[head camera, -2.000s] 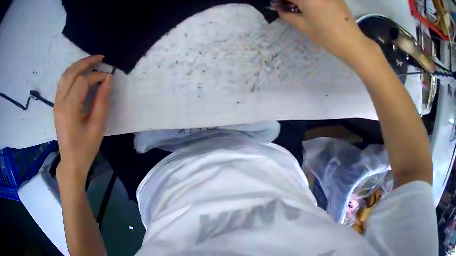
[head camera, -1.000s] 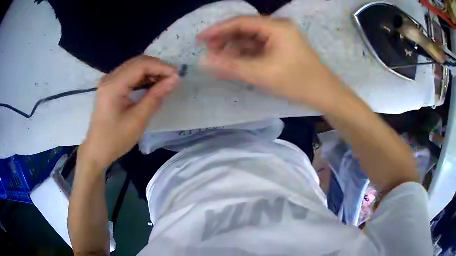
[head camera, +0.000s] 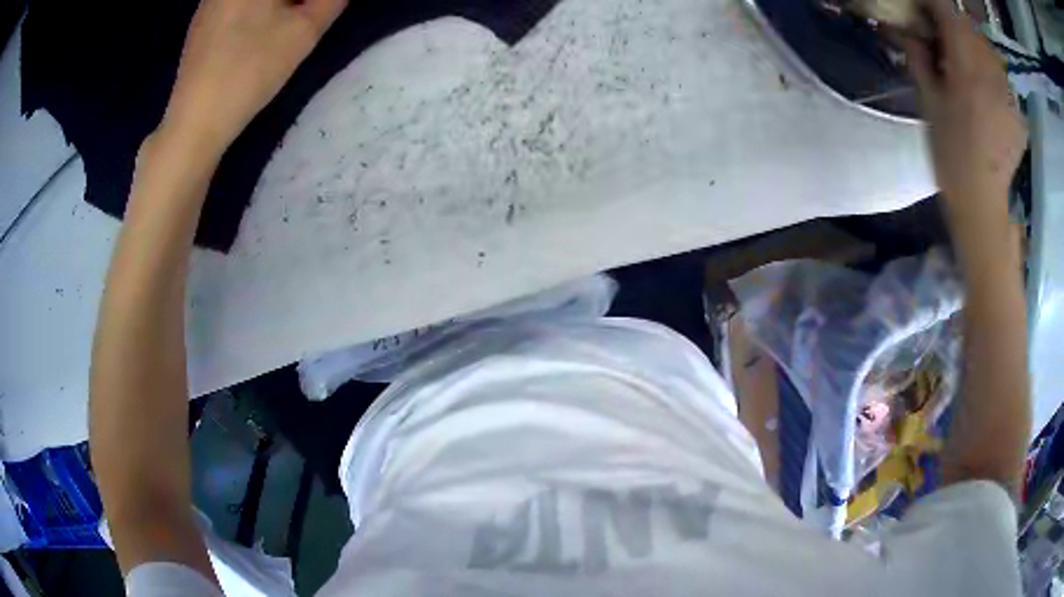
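The black fabric piece (head camera: 385, 35) lies across the top left of the white pressing table cover (head camera: 467, 198), with curved and notched edges. My left hand (head camera: 251, 58) is over the fabric at the top edge; its fingertips are partly cut off, and what they hold cannot be told. My right hand (head camera: 963, 105) is at the upper right, closed around the tan handle (head camera: 893, 12) of the iron. The iron's dark, silver-rimmed base (head camera: 823, 41) rests on or just above the cover, partly cut off by the top edge. A thin dark strip (head camera: 41, 192) shows at the far left.
Dark specks cover the middle of the white cover. Below right hangs a clear plastic bag (head camera: 805, 315) with pink and yellow items, beside cardboard (head camera: 758, 391). A blue crate (head camera: 53, 496) is below left. A cord (head camera: 1033, 70) shows at far right.
My left hand has moved up to the top edge over the fabric. My right hand has moved from the middle to the iron and taken its handle. The view has shifted.
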